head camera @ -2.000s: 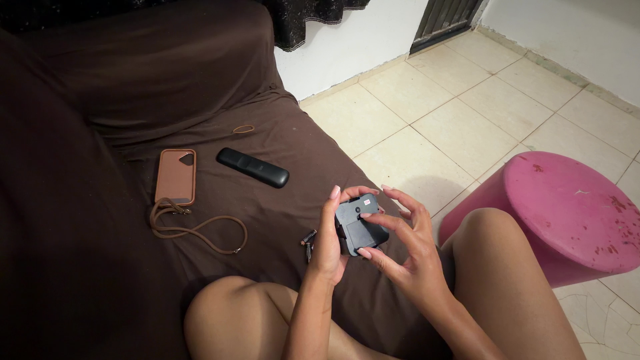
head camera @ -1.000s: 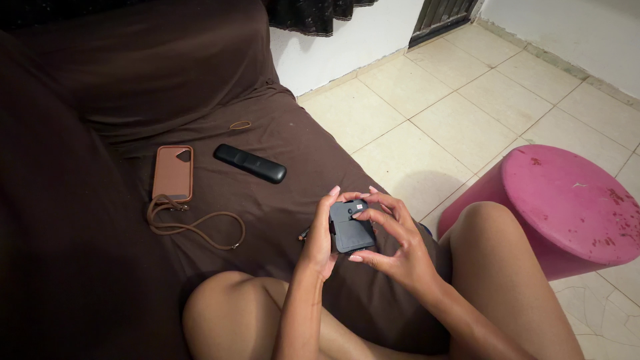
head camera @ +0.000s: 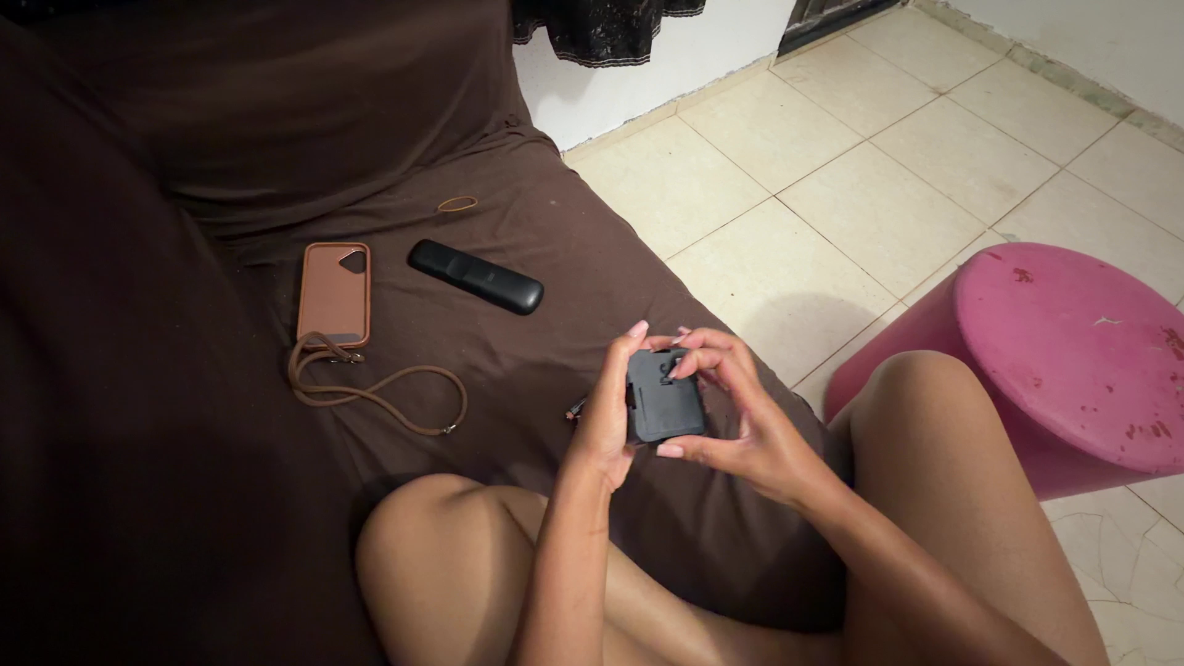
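Observation:
A small, squarish black plastic device (head camera: 668, 407) is held up between my two hands over the sofa seat. My left hand (head camera: 609, 407) grips its left side, with the thumb up along the edge. On the other side, my right hand (head camera: 740, 407) has its thumb at the bottom edge and its fingertips on the upper part of the face. Just left of my left hand, a small metallic item (head camera: 575, 410) lies on the cloth, mostly hidden by that hand.
On the brown sofa cover (head camera: 555, 388) lie a brown phone case (head camera: 335, 291) with a cord strap (head camera: 388, 375), a black elongated case (head camera: 475, 277) and a thin brown loop (head camera: 457, 203). A pink round stool (head camera: 1064, 342) stands on the tiled floor (head camera: 832, 222) at the right.
The black device has turned in my hands, and its face shows differently than before. My right fingers have shifted on its upper part.

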